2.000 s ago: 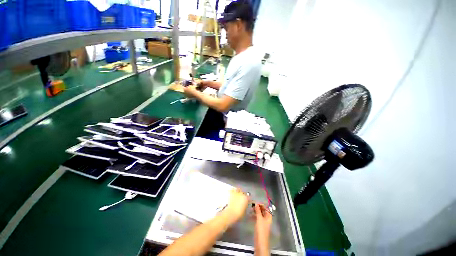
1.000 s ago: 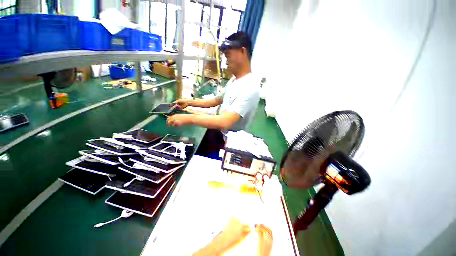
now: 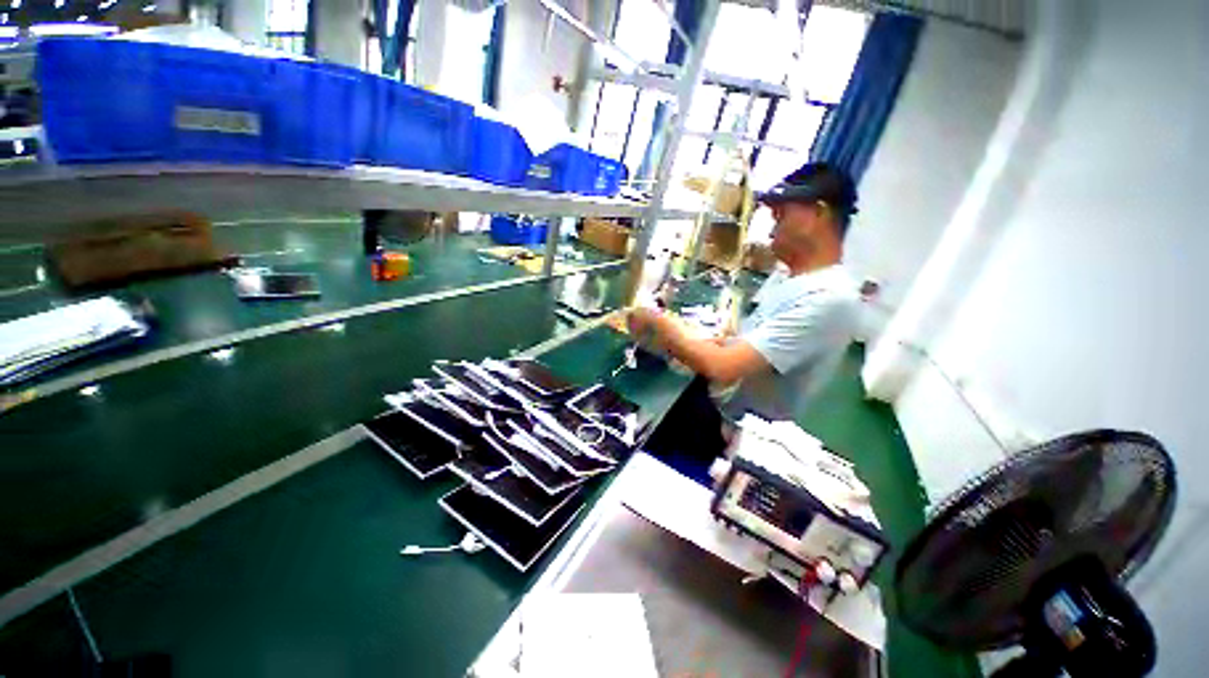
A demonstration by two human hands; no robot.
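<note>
A white-backed panel [image 3: 587, 638] lies on the grey top of the light box [image 3: 709, 603], cut off by the bottom edge. The box is not glaring. The bench meter [image 3: 798, 527] stands at its far end with white papers [image 3: 800, 461] on top; a red lead [image 3: 801, 649] runs down from it. Neither of my hands shows in the frame. A pile of overlapping dark solar panels [image 3: 511, 437] lies left of the box, with a white cord [image 3: 444, 546] lying on the green bench.
A black fan [image 3: 1041, 536] stands at the right. A coworker [image 3: 796, 311] in a cap works further along. Blue bins [image 3: 279, 117] sit on the shelf above. White sheets or panels [image 3: 66, 338] and a dark panel [image 3: 279, 285] lie at the left. A dark object [image 3: 100, 649] is at lower left.
The view has swung left, so the pile, meter and fan sit further right. My hands have left the picture. The light box glare has gone. The coworker's panel is no longer clearly visible.
</note>
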